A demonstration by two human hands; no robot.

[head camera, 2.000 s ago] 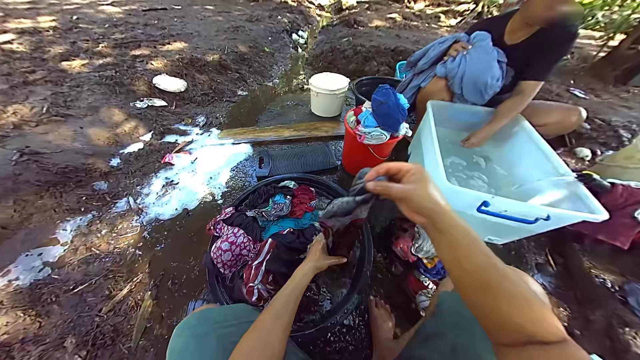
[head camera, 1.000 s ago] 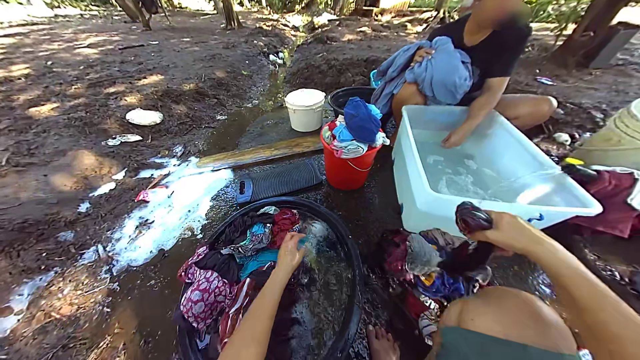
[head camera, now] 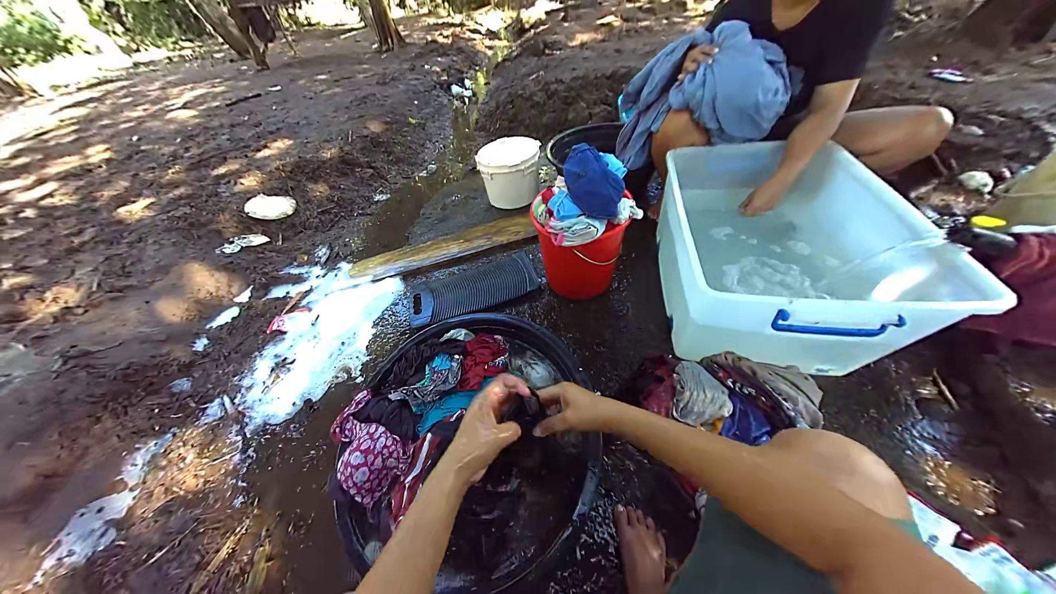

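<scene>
My left hand [head camera: 487,425] and my right hand [head camera: 573,408] are close together over a round black tub [head camera: 590,462], both gripping a dark wet cloth [head camera: 521,412]. Part of that cloth is hidden by my fingers and hangs toward the murky water. Along the tub's left side lies a heap of wet clothes, among them a pink patterned cloth [head camera: 373,464], a red cloth [head camera: 483,360] and a teal cloth [head camera: 445,408]. Right of the tub, a pile of clothes [head camera: 701,392] rests on the ground by my knee.
A black ridged washboard [head camera: 474,290] lies beyond the tub, near a wooden plank [head camera: 445,246]. Behind are a red bucket [head camera: 582,264] heaped with cloths and a white bucket [head camera: 509,173]. At right, a person [head camera: 813,107] holds a blue-grey cloth, one hand in a clear plastic bin [head camera: 833,318] of water.
My right hand has come back from beside the clear bin, where it held a dark bunched cloth over the ground pile, to the tub. My left hand now grips a dark cloth with it.
</scene>
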